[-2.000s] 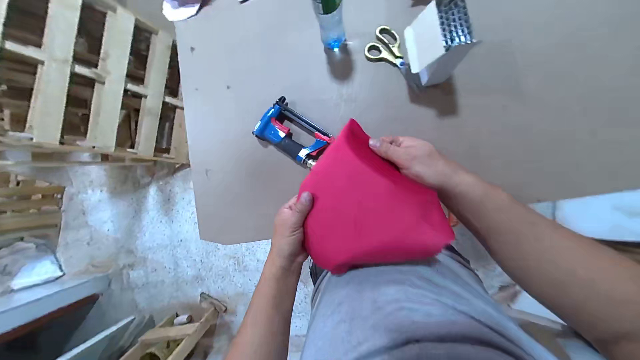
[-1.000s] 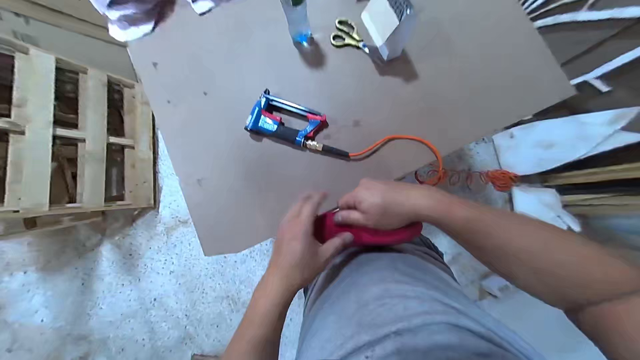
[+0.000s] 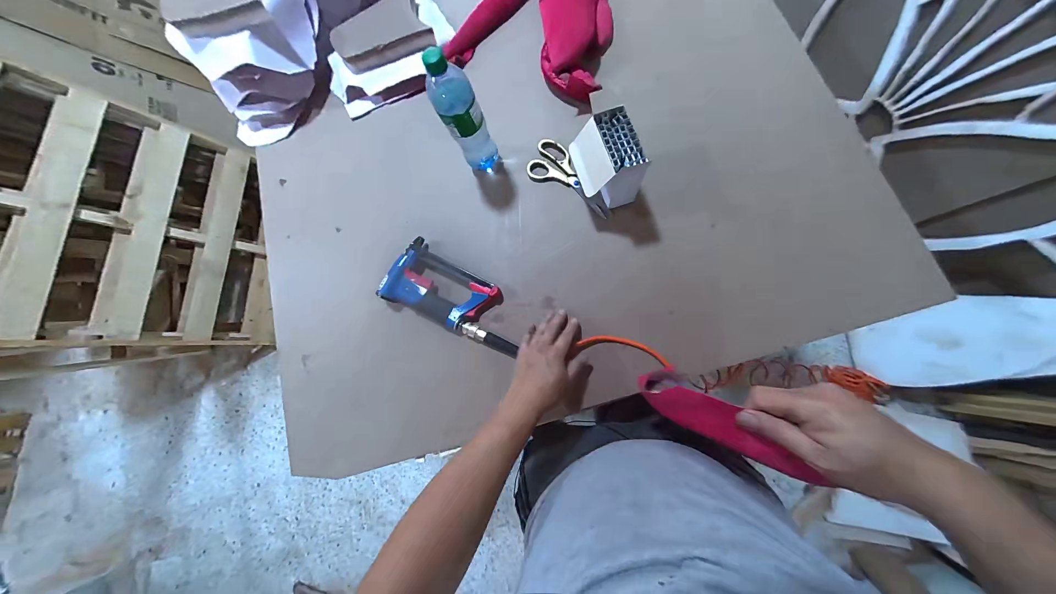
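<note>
My right hand point(image 3: 825, 433) grips a pink fabric-covered piece point(image 3: 726, 425) at its right end, beyond the table's near edge. My left hand point(image 3: 549, 359) rests with spread fingers at the orange air hose point(image 3: 623, 341), beside its dark end; whether it grips the hose cannot be told. Left of that hand lies a blue and black pneumatic stapler point(image 3: 437, 289) with red parts, joined to the hose by a metal fitting. Gold-handled scissors point(image 3: 553, 165) lie against an opened white box of staples point(image 3: 615, 161). Pink fabric pieces point(image 3: 573, 41) lie at the far side.
A plastic bottle point(image 3: 462, 111) with a green cap is on the brown board tabletop point(image 3: 371, 396). White crumpled material point(image 3: 256, 66) lies at the far left corner. Wooden pallets point(image 3: 148, 223) stand left of the table; coiled orange hose point(image 3: 850, 381) hangs by the near right edge.
Both hands held the pink piece before; my left hand has let go and moved forward to the hose. My right hand has carried the piece to the right.
</note>
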